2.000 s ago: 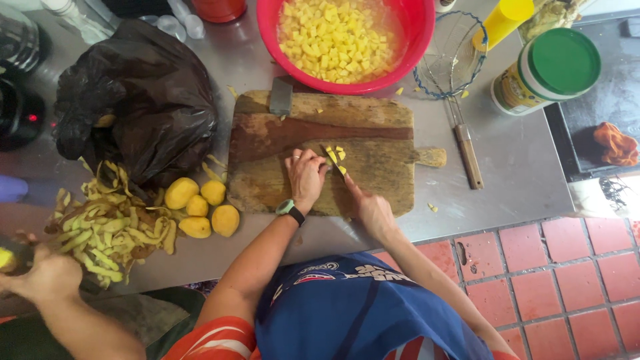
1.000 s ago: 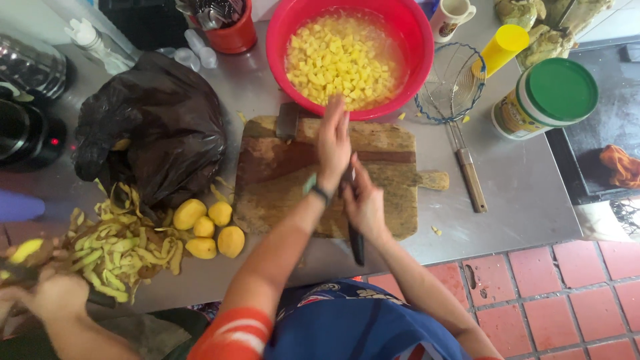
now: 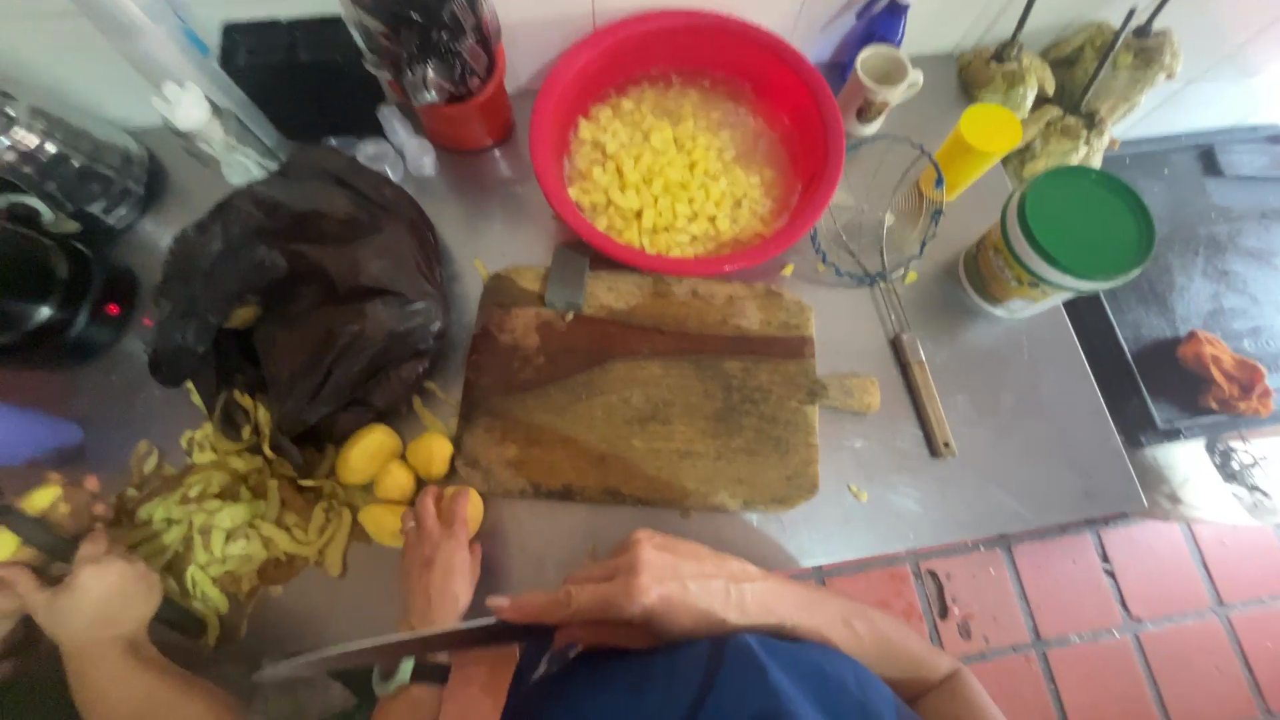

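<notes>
My left hand point(image 3: 440, 555) has its fingers on a peeled potato point(image 3: 467, 511), the nearest of several peeled potatoes point(image 3: 368, 454) beside a heap of peelings point(image 3: 235, 510). At the table's front edge, my right hand point(image 3: 630, 590) is closed round the handle of a large knife point(image 3: 380, 648), its blade pointing left across my left wrist. The wooden cutting board point(image 3: 640, 420) lies ahead of both hands, with a grey metal piece point(image 3: 567, 279) on its far left edge. Behind it, a pink-red plastic basin point(image 3: 840, 150) holds diced potato in cloudy liquid.
A black plastic bag point(image 3: 350, 290) stands behind the peelings. At far left, another person's hands point(image 3: 100, 590) hold a dark tool and something yellow. To the right are a wire strainer point(image 3: 925, 390), a green-lidded tub point(image 3: 1085, 225), a yellow cylinder point(image 3: 975, 150) and a mug point(image 3: 877, 88).
My left hand has moved from above the board to the potatoes at left. The knife has swung down and left. Cut potato pieces seen on the board two seconds ago are gone from it.
</notes>
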